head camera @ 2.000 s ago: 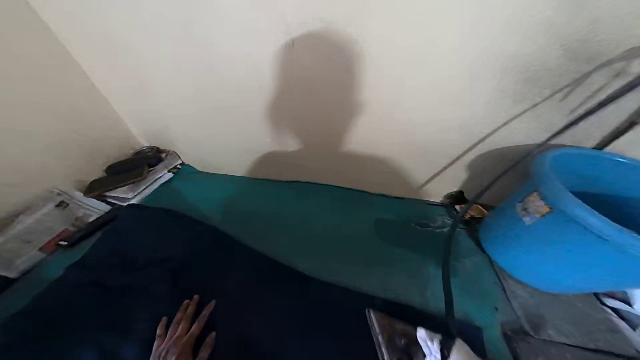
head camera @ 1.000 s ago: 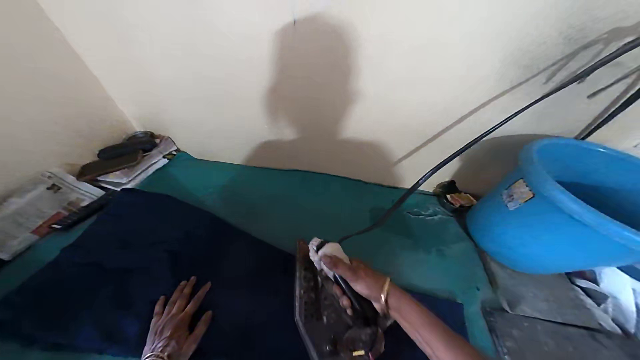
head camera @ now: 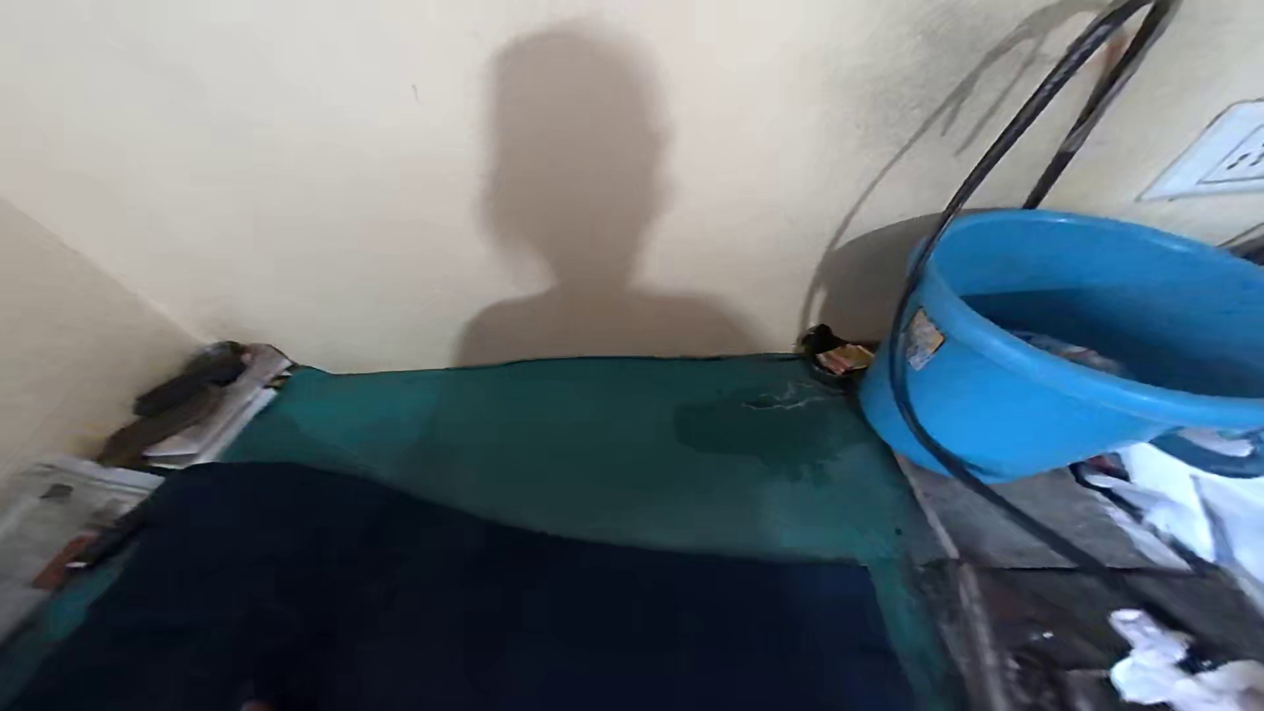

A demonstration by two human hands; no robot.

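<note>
A dark navy cloth (head camera: 553, 622) lies spread over the green cover (head camera: 612, 464) of the work surface. Of my left hand (head camera: 255, 705), only what looks like a fingertip shows at the bottom edge, over the navy cloth; its pose is hidden. My right hand is out of view. At the bottom right, white cloth (head camera: 1175, 671) is wrapped around the handle of the clothes iron, whose dark body (head camera: 1037, 662) is partly cut off. The black power cord (head camera: 1007, 509) runs from there up past the bucket. No hand shows on the iron.
A blue plastic bucket (head camera: 1047, 415) stands at the right, with white fabric (head camera: 1175, 494) beside it. A small dark holder (head camera: 839, 355) sits against the wall. Newspapers (head camera: 69, 504), a dark remote-like object (head camera: 114, 533) and a black case (head camera: 193, 380) lie at the left. A wall socket plate (head camera: 1220, 153) is at upper right.
The iron has moved from the navy cloth to the right, off the green cover. My right hand, on its handle a second ago, is out of view. My left hand has nearly left the view.
</note>
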